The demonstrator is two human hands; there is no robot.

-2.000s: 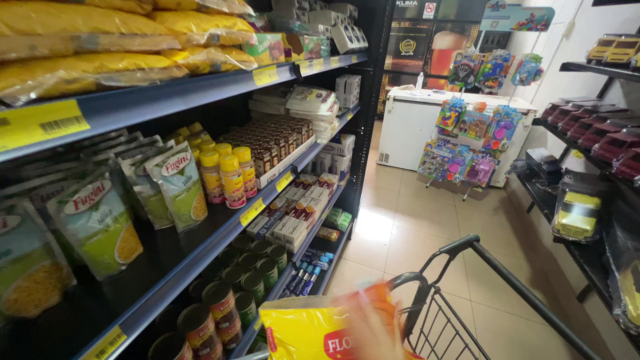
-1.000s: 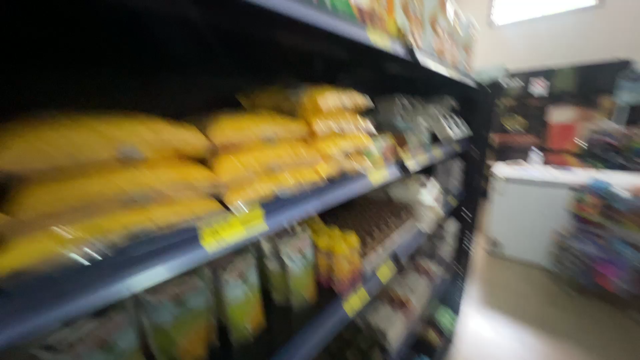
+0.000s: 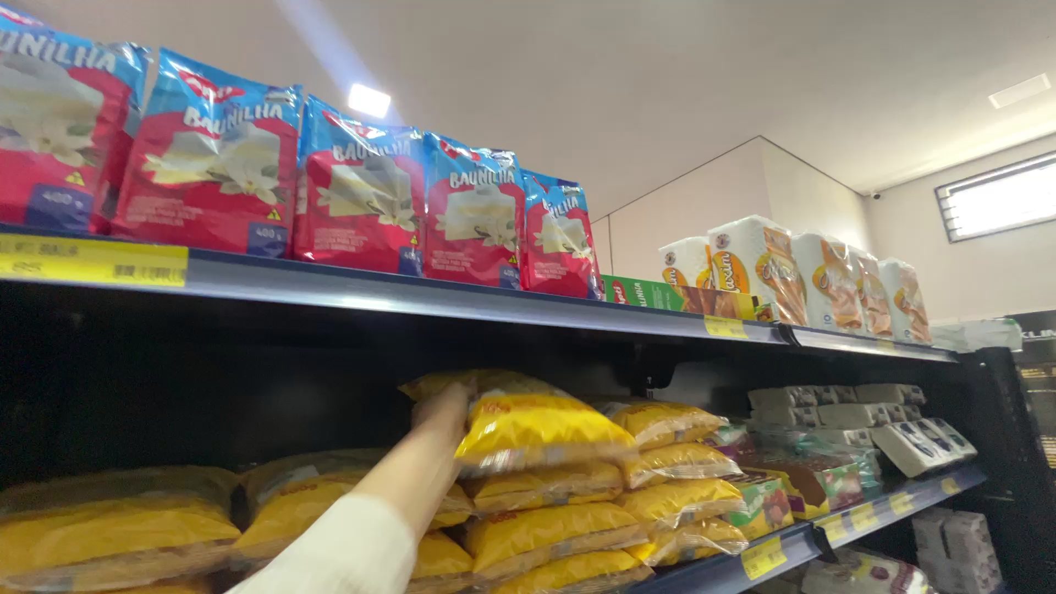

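My left hand (image 3: 445, 406), at the end of a forearm in a white sleeve, grips the left end of a yellow plastic food bag (image 3: 540, 425). That bag is at the top of a stack of similar yellow bags (image 3: 553, 532) on the middle shelf, slightly blurred, and whether it still touches the stack cannot be told. My fingers are partly hidden against the film. Another stack of yellow bags (image 3: 681, 499) stands just to the right, and more yellow bags (image 3: 115, 528) lie to the left. My right hand is out of view.
Above my hand runs the upper shelf edge (image 3: 412, 301), with red and blue vanilla cake mix bags (image 3: 363, 194) and paper towel packs (image 3: 759, 268). Boxes (image 3: 759, 503) and egg cartons (image 3: 924, 445) are farther right. The lower shelf edge (image 3: 767, 557) bears yellow price tags.
The view has swung up and left from the aisle and cart to the shelves. A hand was by a yellow and red package at the cart; now my left hand grips a yellow bag on the shelf.
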